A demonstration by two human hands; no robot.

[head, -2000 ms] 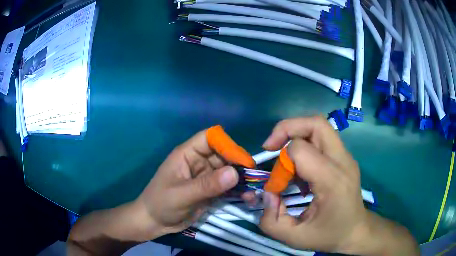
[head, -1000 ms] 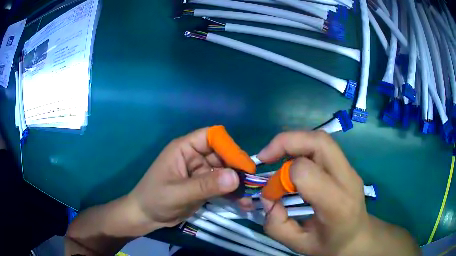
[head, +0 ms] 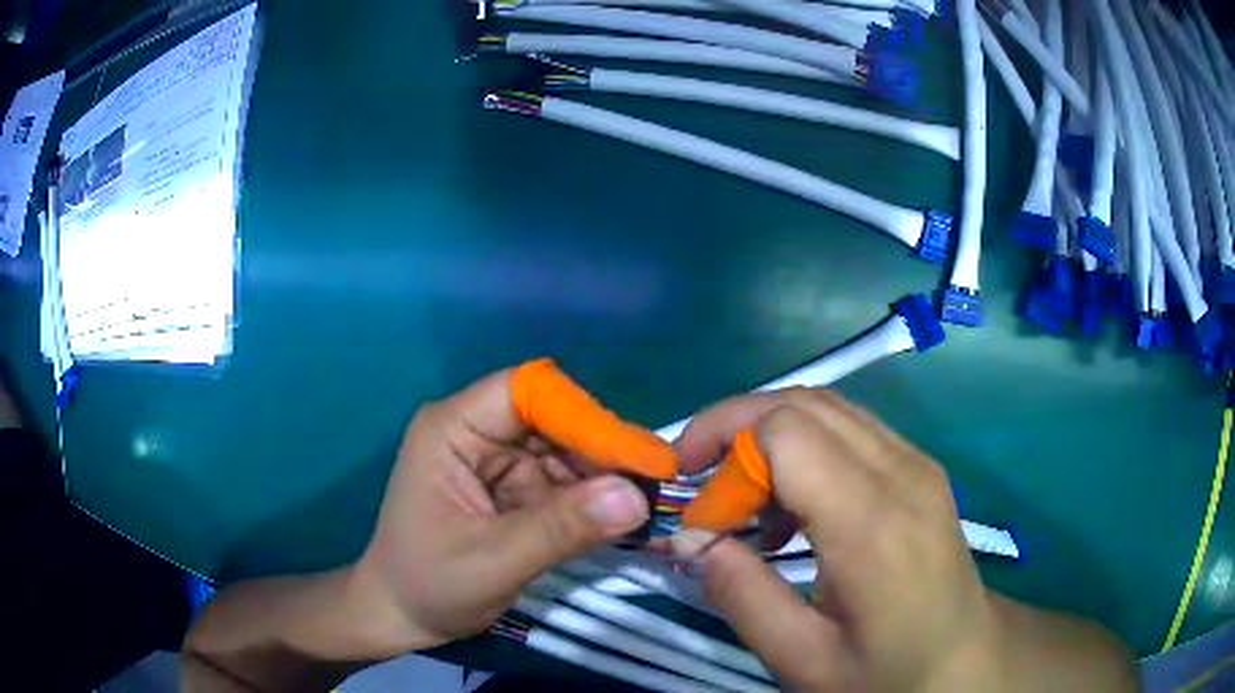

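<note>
My left hand (head: 508, 508), with an orange finger cot on its index finger, pinches a small black connector housing (head: 642, 513), mostly hidden by thumb and finger. Colored lead wires (head: 670, 502) come out of its right side. My right hand (head: 826, 542), also with an orange cot, pinches these wires close to the housing. The fingertips of both hands nearly touch. A white cable (head: 842, 358) with a blue connector (head: 920, 322) runs from behind my right fingers to the upper right. Whether its wires are the held ones is hidden.
White cables (head: 731, 164) with open wire ends lie at the top. A large cable pile (head: 1144, 163) with blue connectors is at right. More white cables (head: 610, 636) lie under my hands. Instruction sheets (head: 149, 257) lie at left. A yellow line (head: 1205, 542) runs at lower right.
My right hand has moved left, closer to the housing. More of the white cable with the blue connector shows behind it. My left hand still holds the housing, its index finger slightly lower.
</note>
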